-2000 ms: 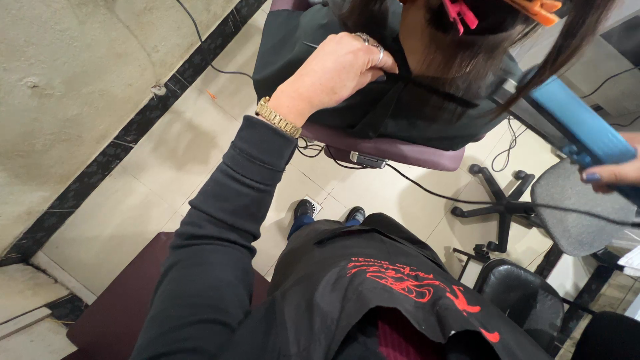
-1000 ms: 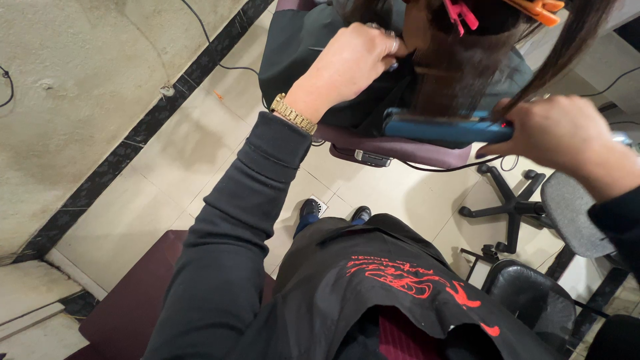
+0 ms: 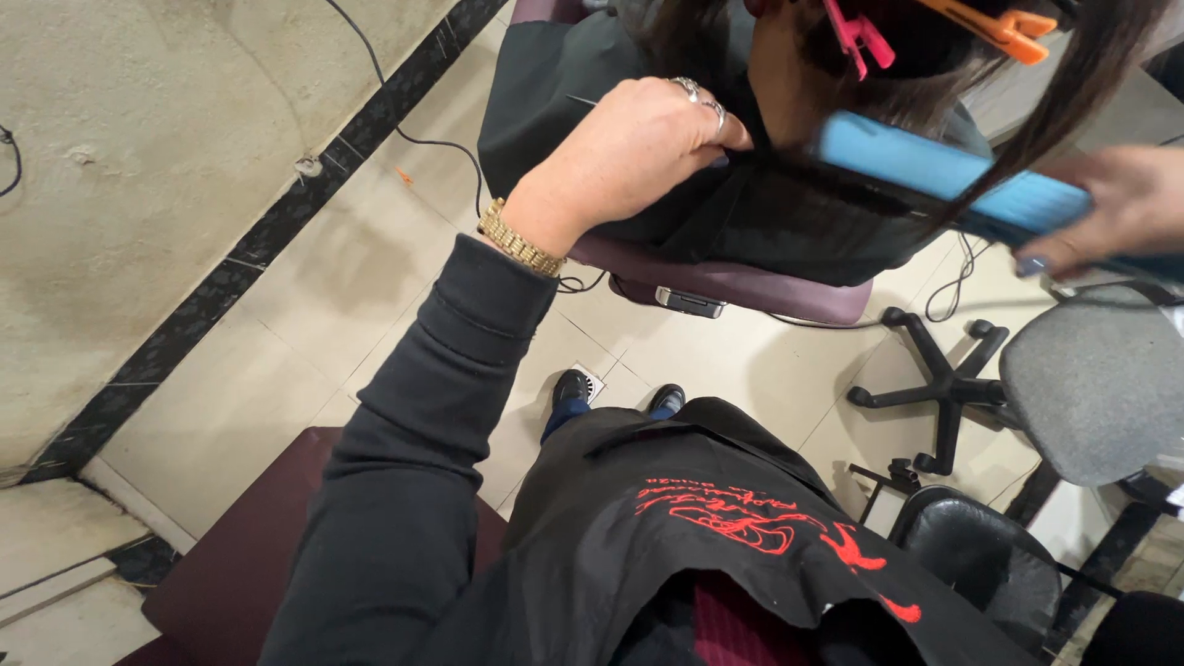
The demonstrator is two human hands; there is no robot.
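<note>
My left hand, with rings and a gold-coloured watch, is at the nape of a seated person in a black cape. Its fingers are closed, and a thin pointed tool sticks out behind it; the rest of the tool is hidden. At the right, blurred, my right hand grips a blue hair straightener. The straightener slants beside the person's long dark hair, and one strand crosses in front of it. A pink hair clip and an orange hair clip hold hair higher up.
The purple salon chair stands before me. A black cable runs over the floor at left. At right are a black wheeled chair base, a grey seat and a black padded seat. A maroon padded surface is at lower left.
The straightener was level across the lower hair one second ago; it has moved right and up with my right hand and is now slanted. My left hand stays near the nape.
</note>
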